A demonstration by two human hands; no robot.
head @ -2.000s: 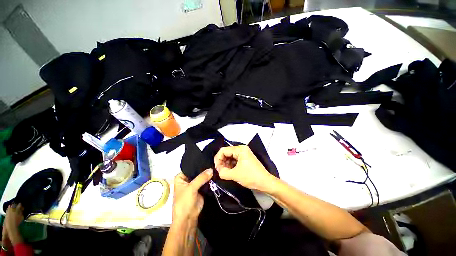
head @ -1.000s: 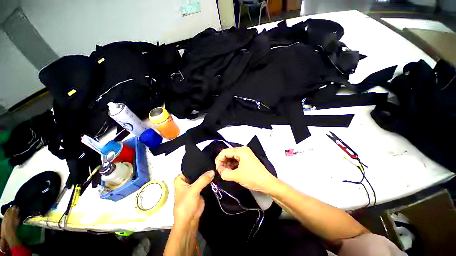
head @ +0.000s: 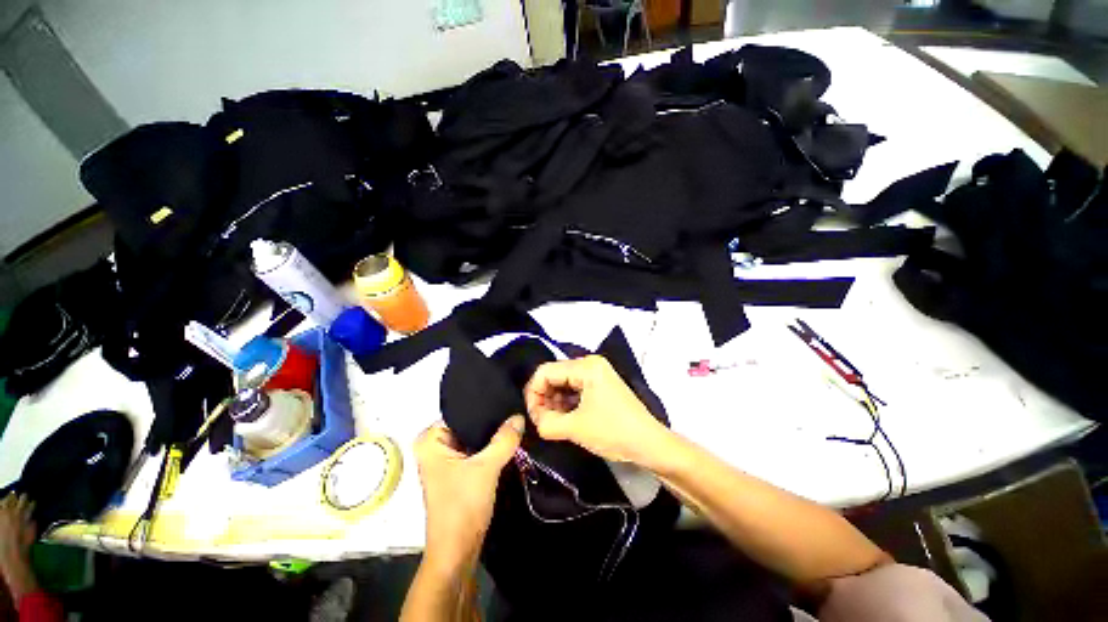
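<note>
A black sewn bag piece [head: 484,391] hangs over the table's front edge towards me. A zipper [head: 561,488] with thin pale lines curves across its lower part. My left hand [head: 468,476] grips the piece's left side, thumb on top near the zipper's upper end. My right hand [head: 595,411] is at the piece's upper middle, with thumb and fingertips pinched together. Whether a small thing is between these fingertips is too small to tell. The fingers under the fabric are hidden.
Black bag bodies [head: 632,170] heap at the back. At left are a blue tray [head: 292,459], tape roll [head: 361,475], spray can [head: 295,282], blue cap [head: 357,329] and orange jar [head: 391,295]. Red-black snips [head: 826,355] lie right. Another person's hand [head: 16,535] shows at the left edge.
The view has shifted slightly, so the table items sit a little further left. The fabric flap by my left thumb has shifted slightly over the zipper's upper end. Both hands keep nearly the same pose.
</note>
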